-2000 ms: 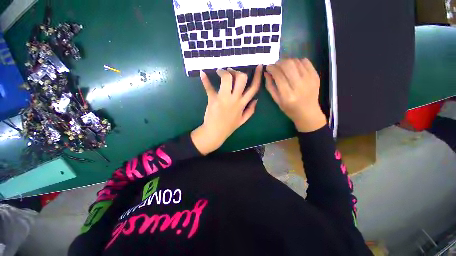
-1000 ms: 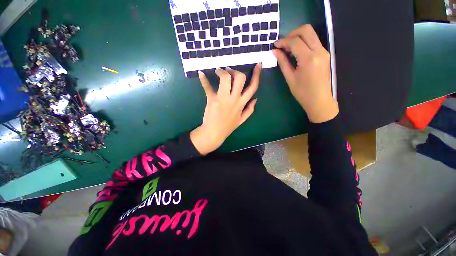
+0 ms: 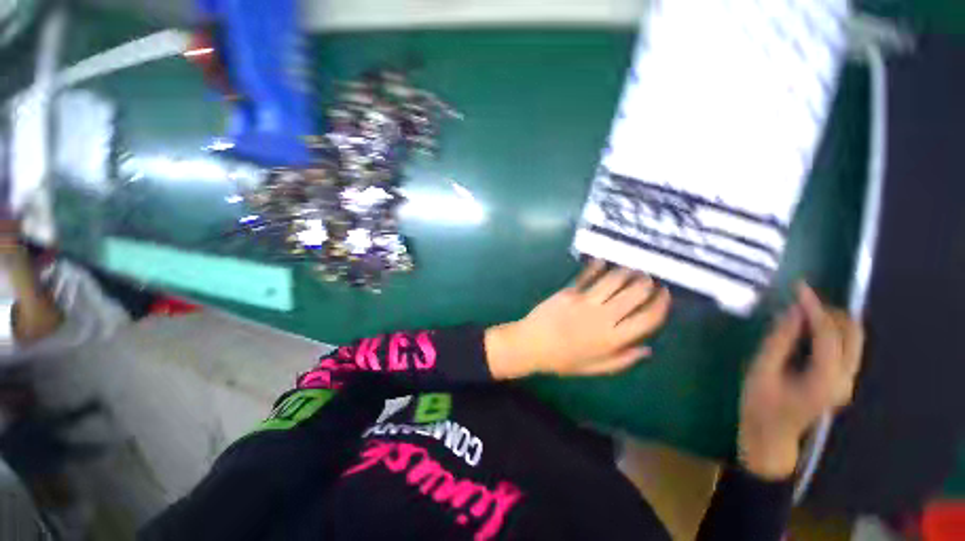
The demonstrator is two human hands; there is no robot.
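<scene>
A white backing sheet (image 3: 730, 79) with rows of small black adhesive pads (image 3: 677, 217) lies on the green bench, right of centre. The frame is blurred, so single pads are hard to tell apart. My left hand (image 3: 598, 320) rests at the sheet's near left edge, with its fingertips by that edge. My right hand (image 3: 801, 370) is right of the sheet's near corner and apart from it, thumb and fingers close together. Whether it holds a small pad cannot be told.
A tangled heap of wired circuit boards (image 3: 365, 196) lies left of centre. A blue plastic block (image 3: 270, 90) stands behind it. A pale green bar (image 3: 201, 275) lies near the left table edge. A large black foam sheet (image 3: 915, 264) is at the right. A person's arm (image 3: 32, 301) shows far left.
The whole view has swung left, so everything appears farther right and more of the sheet shows. My right hand has moved off the sheet's right edge. My left hand stays at the near edge.
</scene>
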